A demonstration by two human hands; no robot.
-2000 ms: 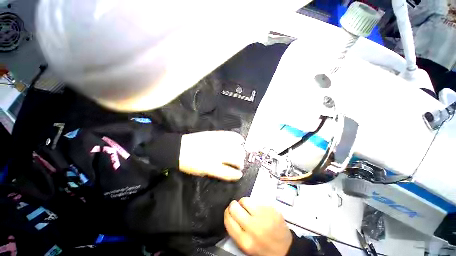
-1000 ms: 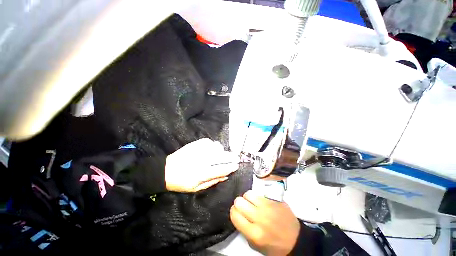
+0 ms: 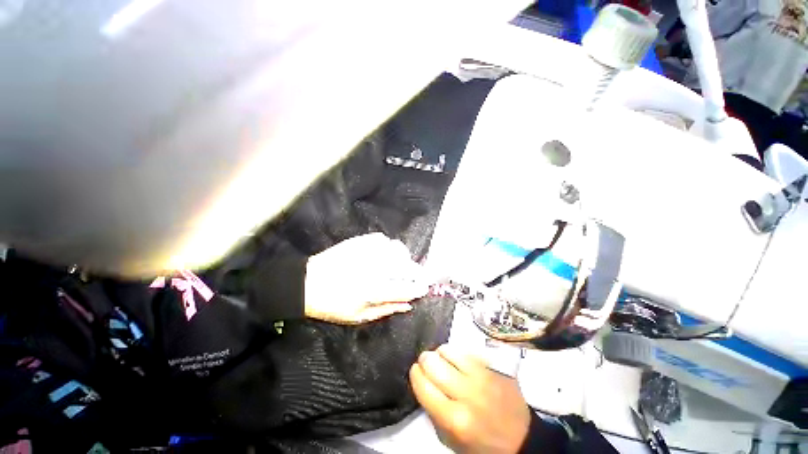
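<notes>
A black garment piece [image 3: 354,372] lies under the needle area [image 3: 483,306] of a white sewing machine [image 3: 673,204] with a blue stripe. A row of small pale marks shows on its upper part. My left hand [image 3: 359,279] lies on the cloth, fingers together and fingertips close to the needle area; whether it pinches the cloth is hidden. My right hand [image 3: 470,399] is curled at the cloth's edge, just below the needle area, its fingertips on the edge. The needle tip and presser foot are too blurred to make out.
A large blurred white shape [image 3: 221,115] covers the upper left. A dark metal tool [image 3: 651,434] and a dark crumpled item [image 3: 660,396] lie by the machine base at lower right. A pale knob [image 3: 620,35] stands above the machine head. Blue and grey items show at upper right.
The view has shifted, so the machine stands farther right and the white shape covers more of the cloth. Both hands remain beside the needle area, with only slight movement.
</notes>
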